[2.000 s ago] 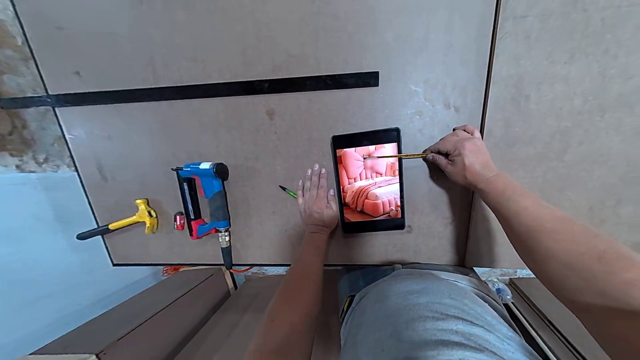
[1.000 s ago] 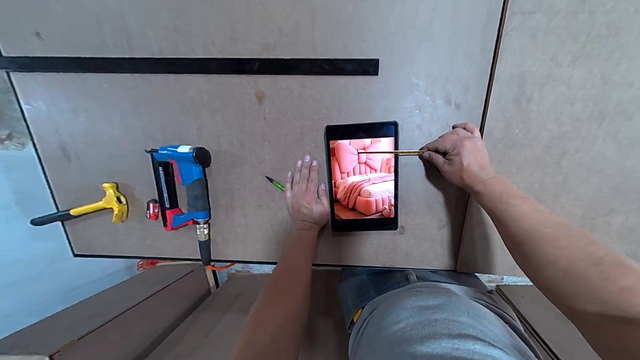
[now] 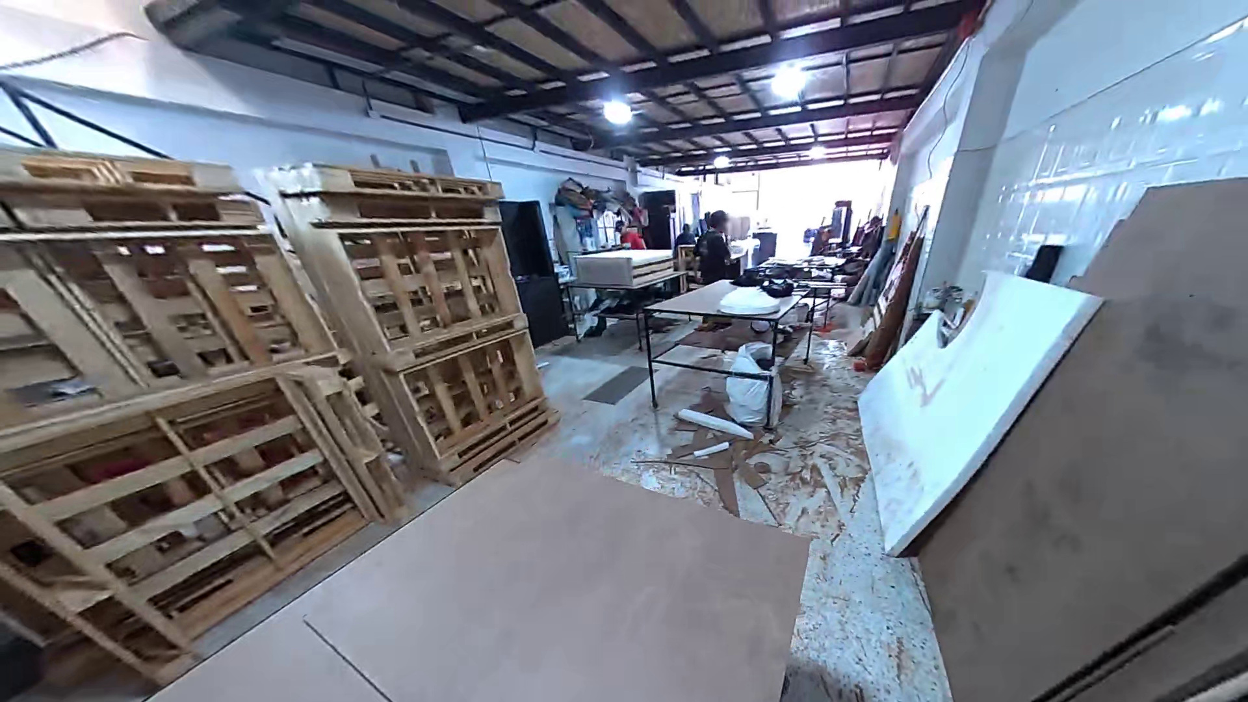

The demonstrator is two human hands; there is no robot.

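Observation:
Neither my left hand nor my right hand shows in the head view, so what they hold or touch is hidden. Brown flat sheets [image 3: 575, 585] form a broad surface at the lower middle, with a dark seam near its left part. The tablet, nail gun, hammer, pen and black strip are out of sight.
Stacked wooden frames [image 3: 429, 292] stand on the left. White foam [image 3: 975, 390] and brown boards [image 3: 1102, 458] lean on the right. Scraps litter the floor around a metal-legged table [image 3: 682, 300] with a white bag [image 3: 749, 390] beneath. A person [image 3: 714, 255] stands farther back.
The view has swung up from the work surface to the wider workshop. Both hands, the tablet and the tools have left the frame.

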